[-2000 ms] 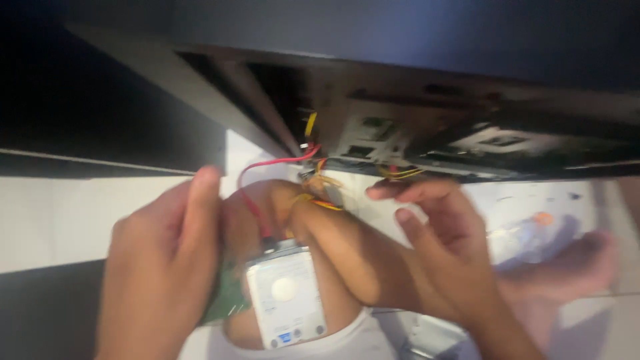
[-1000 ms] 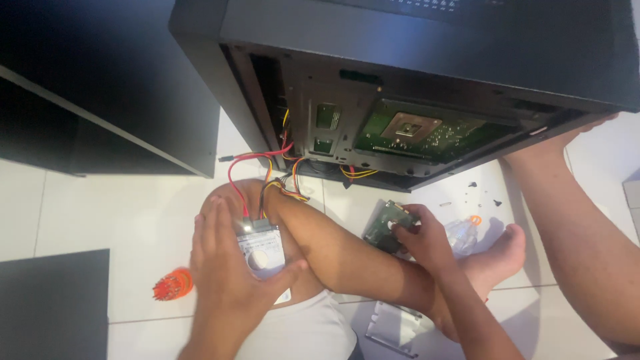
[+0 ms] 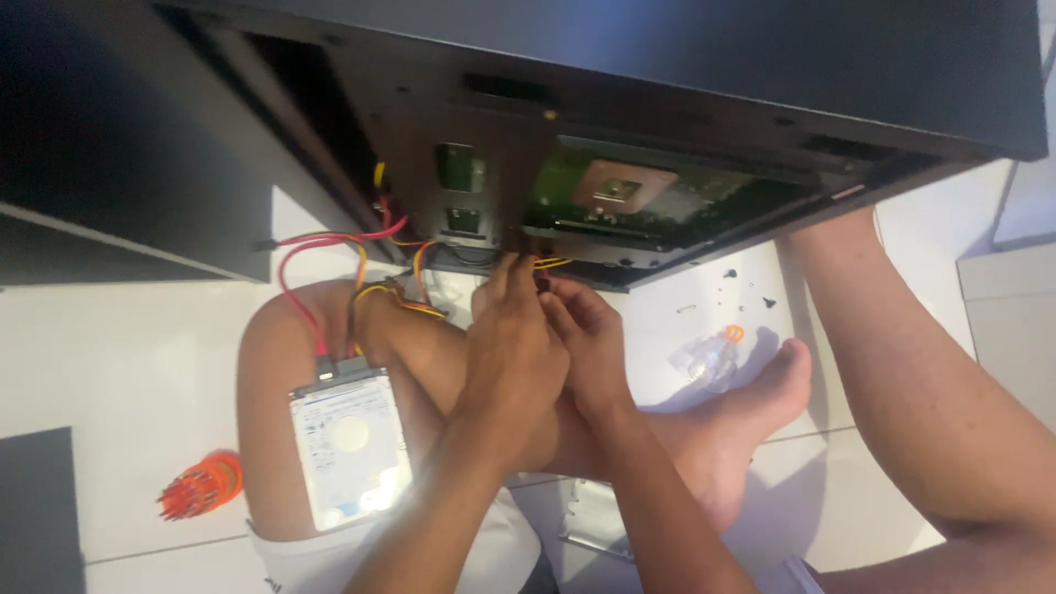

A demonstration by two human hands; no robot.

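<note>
My left hand (image 3: 516, 338) and my right hand (image 3: 590, 338) meet at the lower edge of an open black computer case (image 3: 511, 115). Their fingertips are beside yellow and red wires (image 3: 551, 262); what they pinch is too hidden to tell. A hard drive (image 3: 351, 450) with a white label lies on my thigh, with a red SATA cable (image 3: 299, 301) and a power connector (image 3: 353, 365) plugged into its top end. Other yellow, red and black cables (image 3: 404, 304) hang from the case over my leg.
An orange bit holder (image 3: 202, 485) stands on the tiled floor at left. Small black screws (image 3: 769, 303) and a clear plastic bag (image 3: 711, 363) lie near my foot. A metal bracket (image 3: 596, 520) is below my leg. Another person's leg (image 3: 899, 363) is at right.
My left hand has moved off the hard drive to the case's lower edge. My right hand, which held a green circuit board a second ago, has come up beside it; the board is out of sight.
</note>
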